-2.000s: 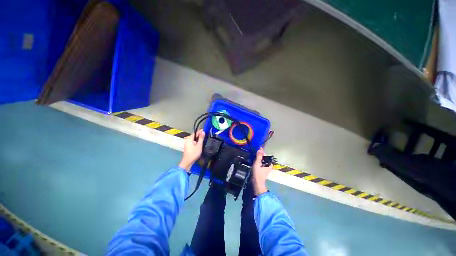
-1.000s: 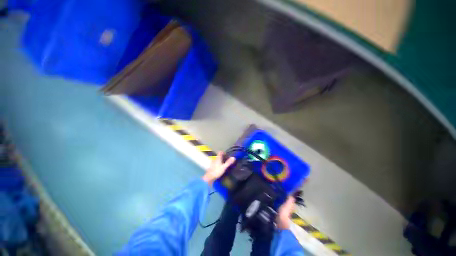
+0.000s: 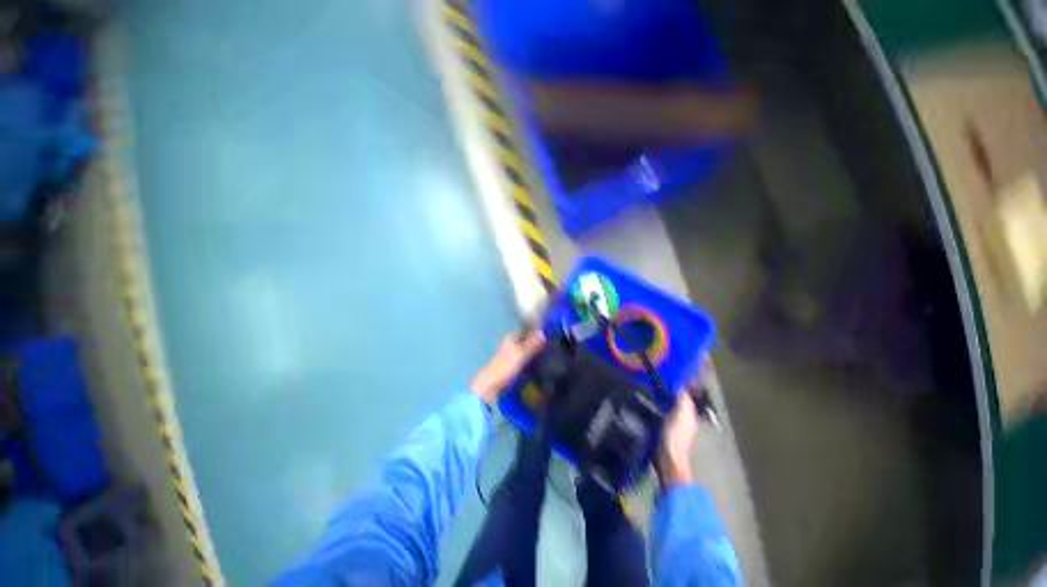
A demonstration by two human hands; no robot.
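Note:
A small blue tray (image 3: 692,329) is held in front of my legs, tilted in the view. My left hand (image 3: 506,365) grips its left side and my right hand (image 3: 680,440) grips its right side. In the tray lie a green reel with a white centre (image 3: 595,296), a yellow-orange and red ring (image 3: 638,337), and a black box (image 3: 605,419) with a smaller black block (image 3: 549,373) to its left. A thin dark cord hangs below the tray's left side. The picture is blurred, so fine details cannot be told.
A large blue bin (image 3: 586,206) with brown cardboard stands ahead. A green-topped bench with cardboard (image 3: 974,149) curves along the right, a dark shape beneath it. Yellow-black tape (image 3: 512,172) borders the blue-green aisle (image 3: 299,229). More blue bins (image 3: 60,413) are at far left.
The view has turned left, so the aisle now runs straight ahead and the large bin appears further right. The bench moved to the right edge. Both hands still hold the tray.

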